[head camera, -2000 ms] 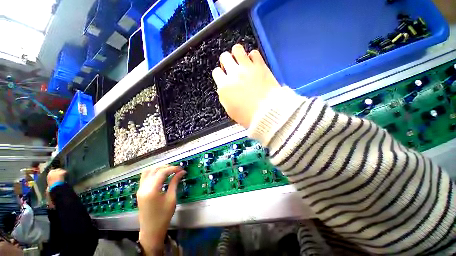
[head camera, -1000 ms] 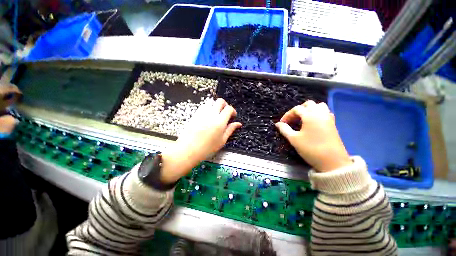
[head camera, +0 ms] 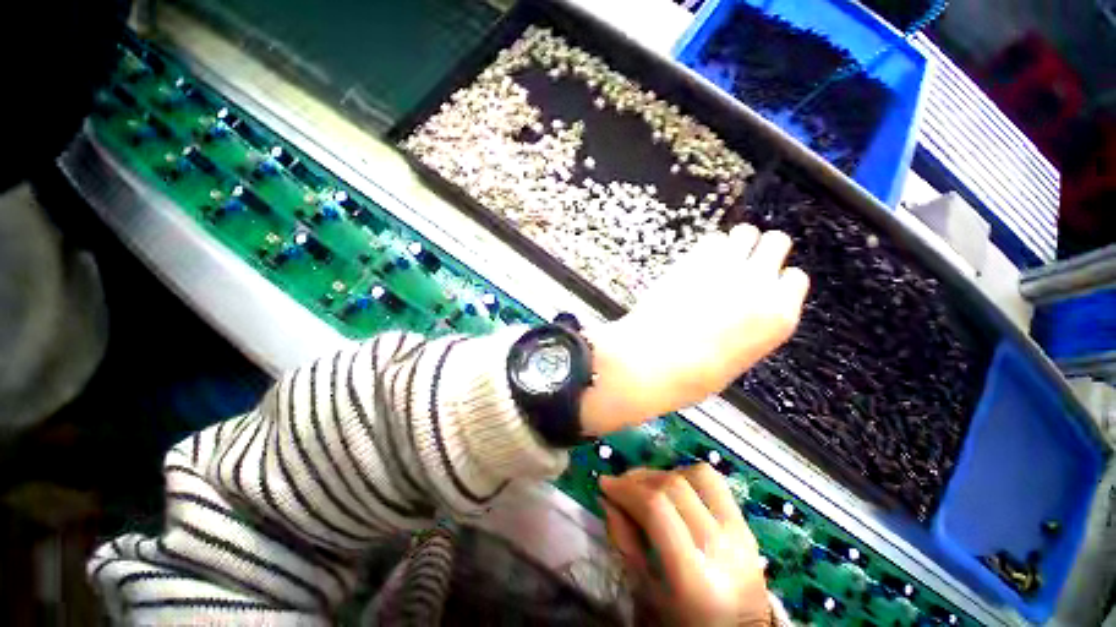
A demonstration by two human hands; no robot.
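Observation:
My left hand (head camera: pixel 704 316), with a black watch, is over the near left part of the black tray of small dark cylinders (head camera: pixel 875 349). Its fingers are curled and their tips are at the cylinders; what they hold is hidden. My right hand (head camera: pixel 685 533) is low in the view, over the near edge of the green circuit boards (head camera: pixel 294 227). Its thumb and fingers are bent close together, and no part can be made out between them. The boards carry small white, blue and black fitted components.
Tiny cream-white pieces (head camera: pixel 490 153) lie in the tray left of the cylinders, with a dark green section (head camera: pixel 367 55) beyond. A shallow blue tray (head camera: pixel 1022 459) holds a few dark parts at right. A deep blue bin (head camera: pixel 900 123) stands behind. Pale metal rails border the boards.
The view has turned. My right hand has left the dark cylinders and come down to the boards. My left hand is still at the left part of the cylinder tray.

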